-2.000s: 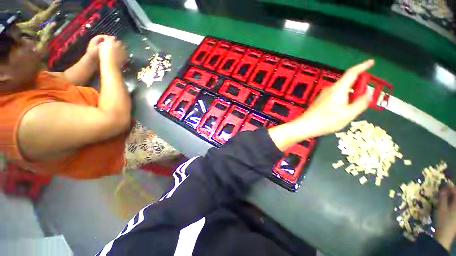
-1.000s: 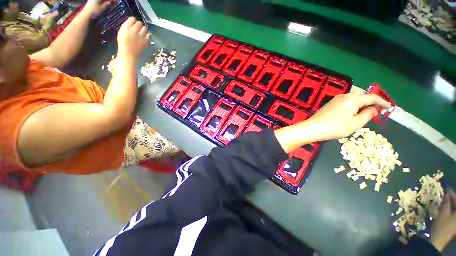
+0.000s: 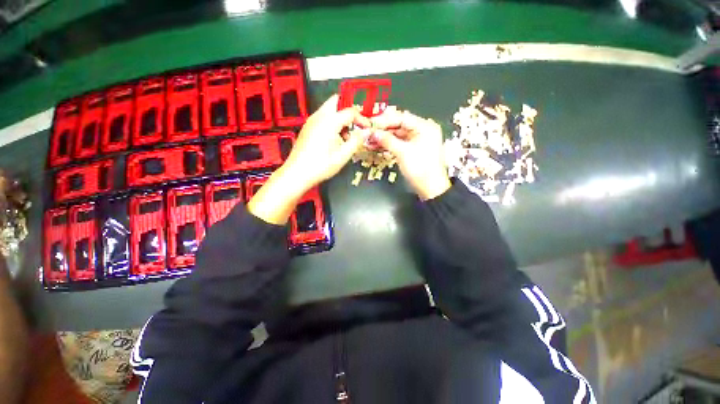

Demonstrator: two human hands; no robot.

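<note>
My left hand (image 3: 328, 140) holds a red plastic housing (image 3: 365, 88) over the bench, right of the black tray. My right hand (image 3: 413, 144) is at the housing's lower end, with its thumb and fingers pinched close to it. Whether a small piece is between the fingertips cannot be told. The black blister tray (image 3: 118, 180) holds two rows of upright red housings with a sideways row between. One pocket in the near row shows glossy black. The heap of small cream pieces (image 3: 371, 170) is partly hidden behind my hands.
A looser heap of small mixed pieces (image 3: 491, 146) lies right of my hands. A pale edge strip (image 3: 474, 55) runs along the bench's far side, with a green surface (image 3: 410, 30) beyond. A person's arm (image 3: 11, 331) shows at the left edge. A red object lies beyond the bench at the lower right.
The view has swung to the right. My left hand has brought the red housing in front of me, and my right hand has moved from the mixed heap to meet it.
</note>
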